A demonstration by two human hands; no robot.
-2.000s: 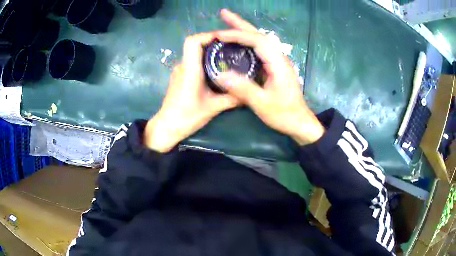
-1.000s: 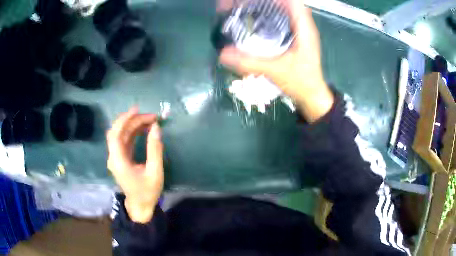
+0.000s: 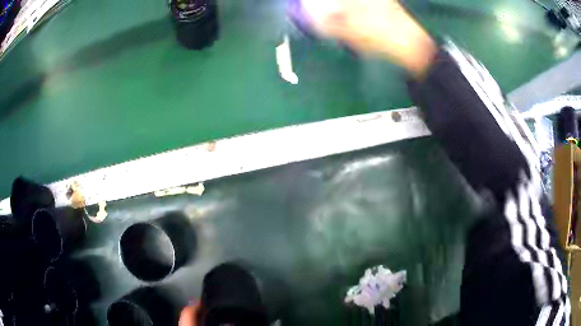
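Observation:
My right hand [image 3: 366,28] is blurred at the top edge, over the green conveyor belt. Its fingers are on a dark unit with a purple glow [image 3: 301,16], which is mostly hidden and cut off by the frame. My left hand [image 3: 189,314] shows only as a fingertip at the bottom edge, against the side of a black housing [image 3: 231,294]; a small pale patch shows at the housing's other side. Another black cylindrical unit [image 3: 195,24] stands on the belt at the upper left.
A white rail [image 3: 255,151] divides belt and bench. Open black housings [image 3: 146,251] cluster at the bench's left. A white worn patch [image 3: 376,288] marks the bench. A pale strip [image 3: 285,61] shows on the belt. A cardboard box [image 3: 564,197] is at the right edge.
The view has shifted forward to the belt. My right hand has moved from over the bench to over the belt with the unit. My left hand, empty before, is now at a black housing.

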